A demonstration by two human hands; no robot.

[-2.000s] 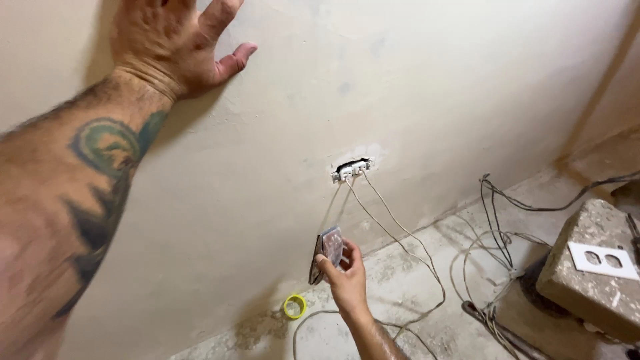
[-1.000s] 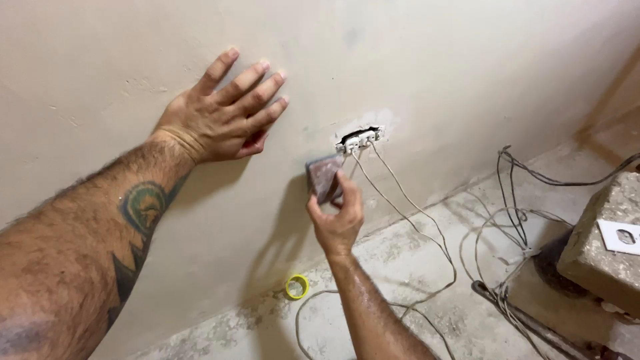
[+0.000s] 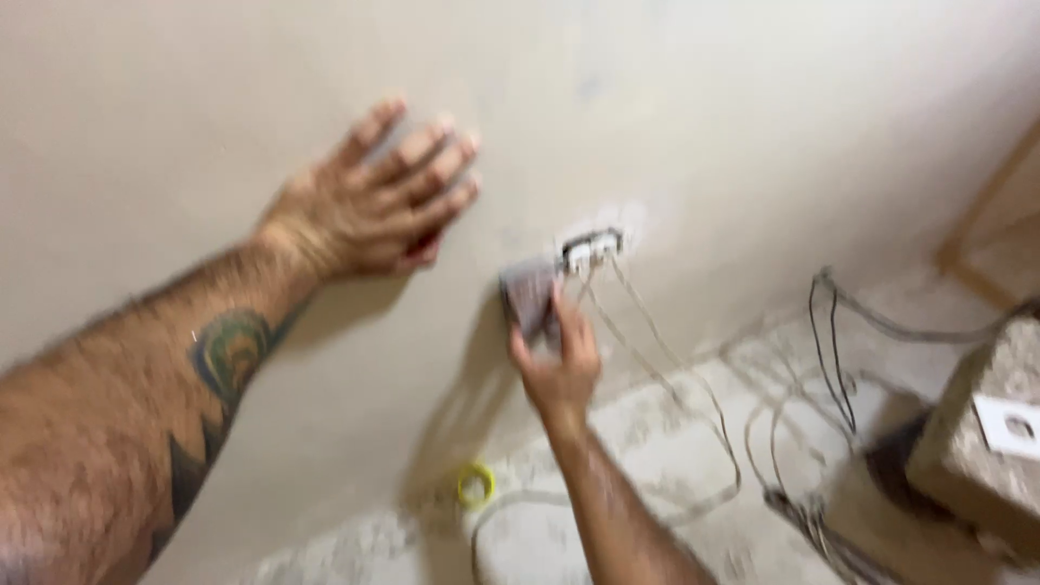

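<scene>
My left hand (image 3: 382,195) lies spread on the plastered wall (image 3: 309,97), holding nothing. My right hand (image 3: 565,353) grips a flat, greyish rectangular pad (image 3: 532,292), perhaps a folded sheet of sandpaper, between thumb and fingers. The pad is at the wall, just left of and below the electrical outlet (image 3: 593,246), which sits in a rough opening. Thin wires (image 3: 642,305) run down from the outlet to the floor. Motion blur hides the pad's detail and whether its whole face touches the wall.
A yellow ring-shaped roll (image 3: 475,485) lies on the floor near the wall's foot. At right, a concrete block (image 3: 967,439) bears a white outlet cover plate (image 3: 1007,426). Dark cables (image 3: 833,349) loop beside it, and loose wires lie across the stained floor.
My left hand has come down and right along the wall from its place two seconds ago. My right hand has lifted the pad from below the outlet to the wall beside it.
</scene>
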